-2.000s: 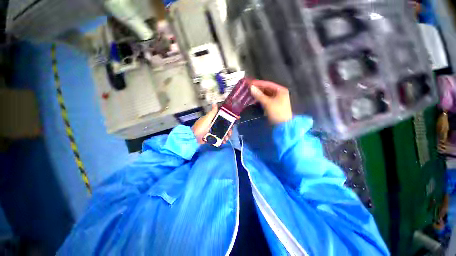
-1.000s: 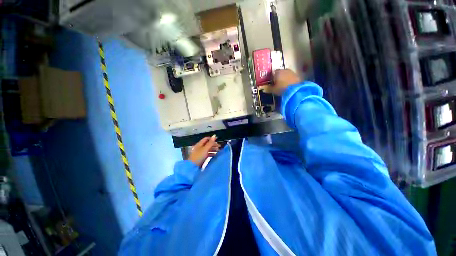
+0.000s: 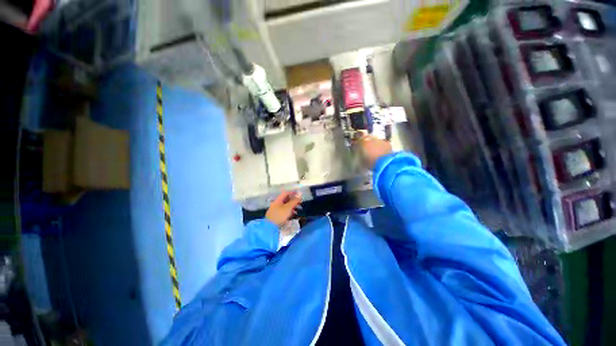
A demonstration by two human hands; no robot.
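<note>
An open flip phone with a dark-red keypad half [image 3: 352, 89] lies in the right fixture [image 3: 379, 123] of the pale machine, its display half nearer to me. My right hand [image 3: 373, 148] is at the near end of the fixture. Its fingertips are small and blurred, so I cannot tell whether they grip anything. My left hand [image 3: 283, 208] hovers at the machine's front edge with thumb and fingers close together. I cannot tell whether it pinches something small. A white cloth or wipe [image 3: 289, 232] shows just below it.
The white screwdriver head [image 3: 262, 88] stands over the left fixture [image 3: 273, 121]. A metal block [image 3: 315, 107] sits between the fixtures. A tall stack of clear trays [image 3: 554, 145] with red-edged phones is at the right. Cardboard boxes [image 3: 101, 155] and yellow-black tape [image 3: 167, 216] are at the left.
The phone, earlier held in both hands before my smock, is now in the right fixture. My right hand has moved from the phone's side to the fixture's near end. My left hand stays low.
</note>
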